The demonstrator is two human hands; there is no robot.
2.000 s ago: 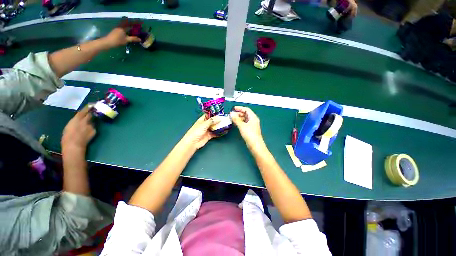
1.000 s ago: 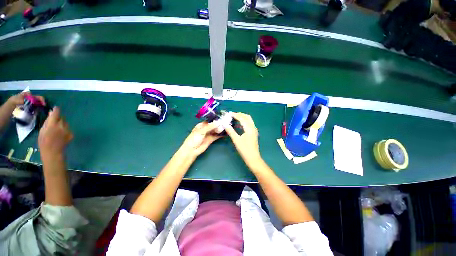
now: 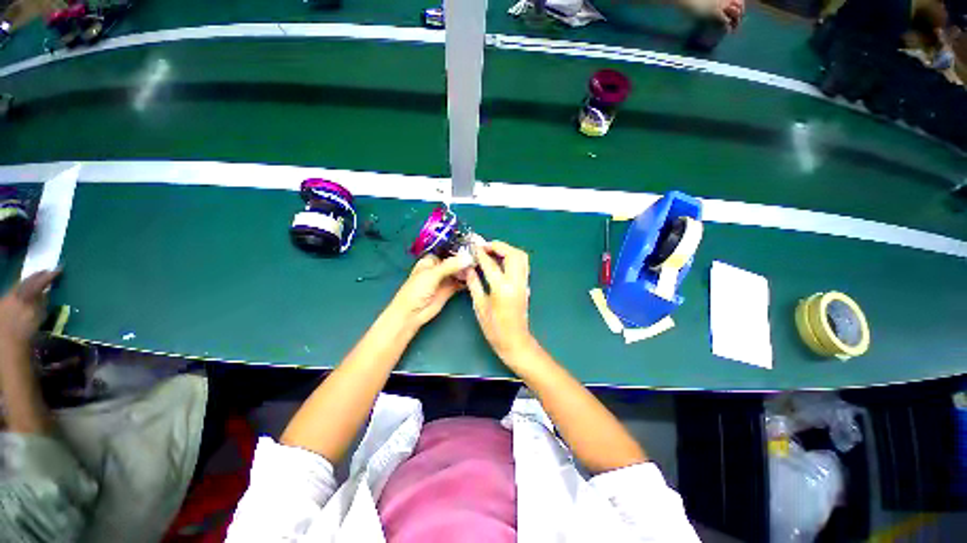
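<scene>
A wired unit [image 3: 436, 233] with a shiny magenta end and dark wires is held at the bench's middle, its magenta end up and to the left. My left hand [image 3: 426, 288] grips its lower part. My right hand [image 3: 500, 284] has its fingers on the pale part of the same unit; the fingertips partly hide it. A second unit [image 3: 323, 221], magenta on top with a white band and black base, stands on the bench to the left.
A grey post [image 3: 464, 106] rises behind the unit. Right are a blue tape dispenser [image 3: 642, 270], red screwdriver [image 3: 607, 265], white sheet [image 3: 741, 315] and tape roll [image 3: 832, 325]. Another magenta unit [image 3: 602, 103] is on the far belt. Another person's hand [image 3: 23, 308] is far left.
The second unit, by the neighbour's hand two seconds ago, now stands alone. The neighbour's arms have moved left. My hands remain on the unit, right fingers shifted. The far-belt unit has moved right.
</scene>
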